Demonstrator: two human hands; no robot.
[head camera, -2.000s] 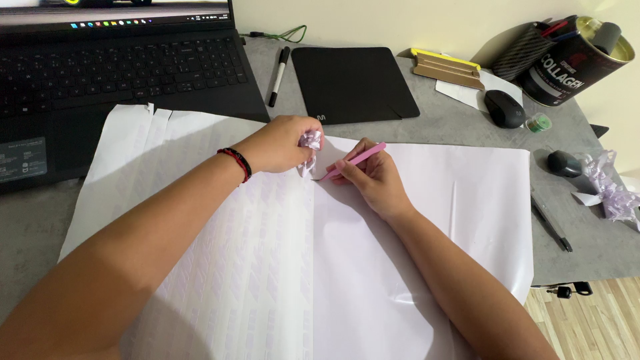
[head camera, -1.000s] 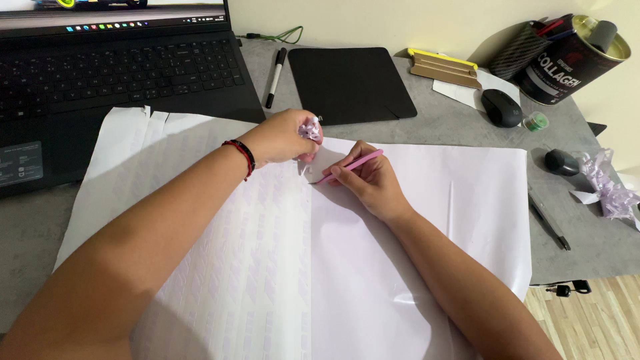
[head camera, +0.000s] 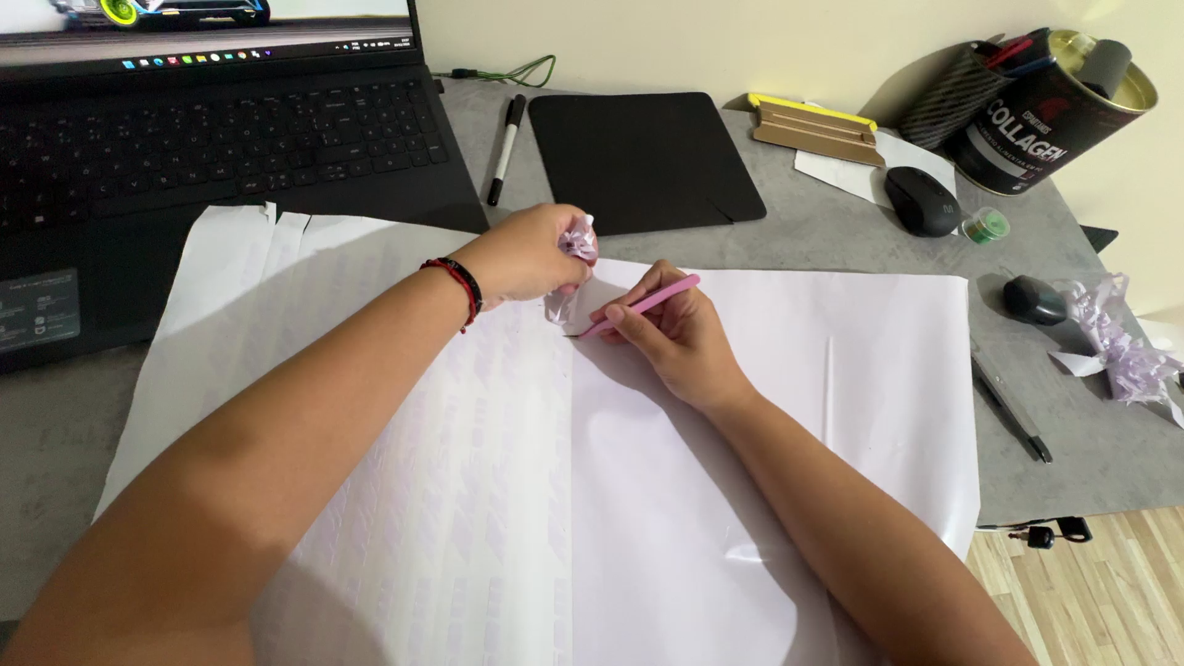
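A large vinyl sheet (head camera: 684, 518) covers the front of the desk; its left part shows rows of faint cut shapes, its right part is plain pale lilac. My left hand (head camera: 536, 254), with a red and black bracelet at the wrist, pinches a crumpled wad of lilac vinyl strips (head camera: 578, 240) near the sheet's back edge. A thin strip hangs from it down to the sheet. My right hand (head camera: 680, 338) holds pink tweezers (head camera: 652, 298) like a pen, their tip on the sheet at the line between the two parts, just below the hanging strip.
Behind the sheet are a laptop (head camera: 222, 166), a marker (head camera: 506, 150) and a black mouse pad (head camera: 647, 162). At right lie a black mouse (head camera: 922, 202), a small green-filled container (head camera: 985, 225), a dark pen-like tool (head camera: 1011, 402) and crumpled lilac scraps (head camera: 1124, 347). A tin (head camera: 1041, 120) stands at the back.
Both hands stay over nearly the same spot, one on the wad, the other on the tweezers. Nothing has plainly been taken hold of or let go.
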